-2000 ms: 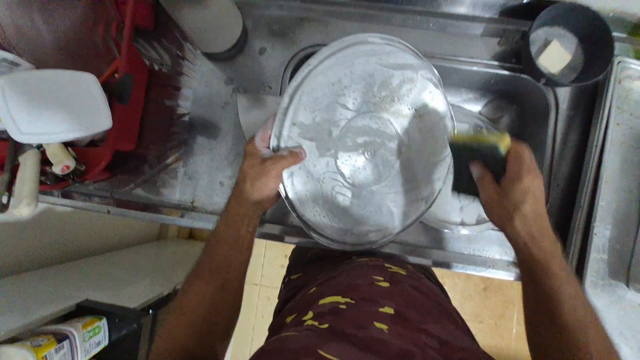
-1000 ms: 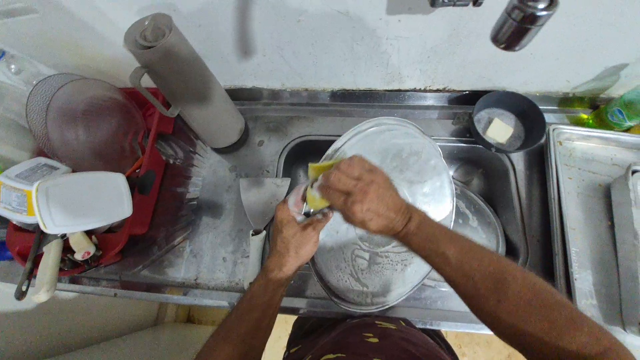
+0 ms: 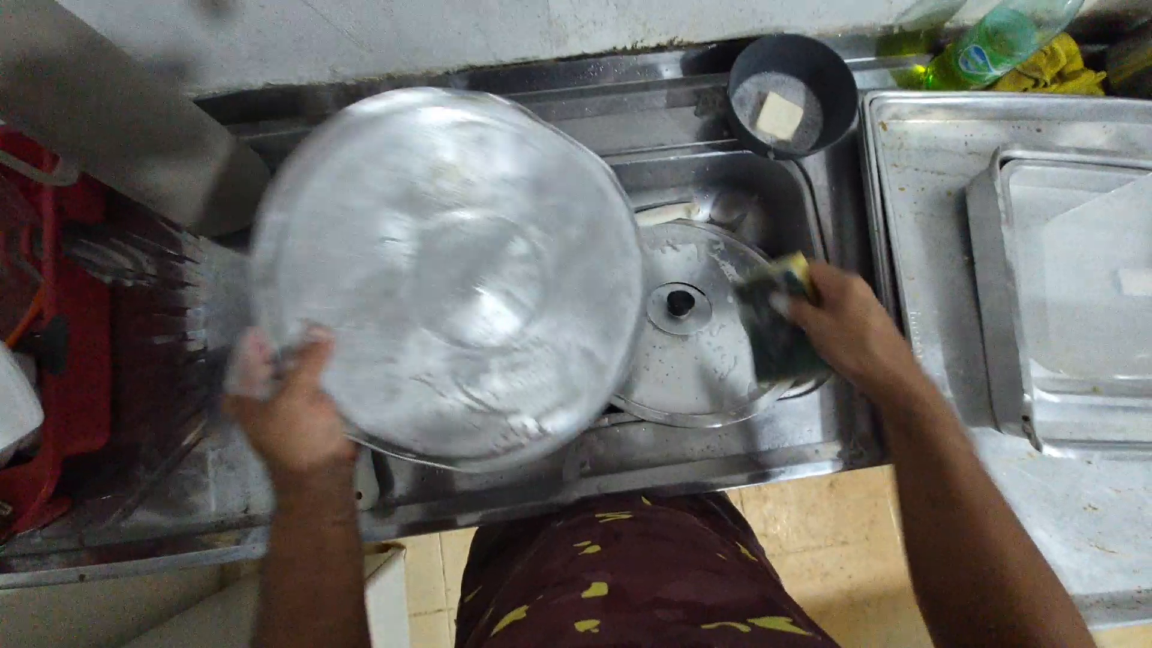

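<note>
My left hand (image 3: 292, 405) grips the lower left rim of a large round metal lid (image 3: 360, 270), tilted up over the left part of the sink and wet on its face. In my right hand (image 3: 846, 324) is a sponge with a yellow side and a dark green scouring side (image 3: 774, 328), blurred by motion and apart from the large lid. Beneath the sponge, a smaller metal lid with a black knob (image 3: 702, 369) lies in the sink basin (image 3: 801, 198). What lies behind the large lid is hidden.
A dark pot (image 3: 837, 90) holding a pale block stands behind the basin. At right are metal trays (image 3: 936, 135) and a green bottle (image 3: 990, 49). A red dish rack (image 3: 85, 378) and a grey flask (image 3: 153, 117) stand at left.
One second ago both hands were together at the large lid's upper left edge. Now my right hand is off to the right with the sponge, and the lid is raised and further left. The view has shifted.
</note>
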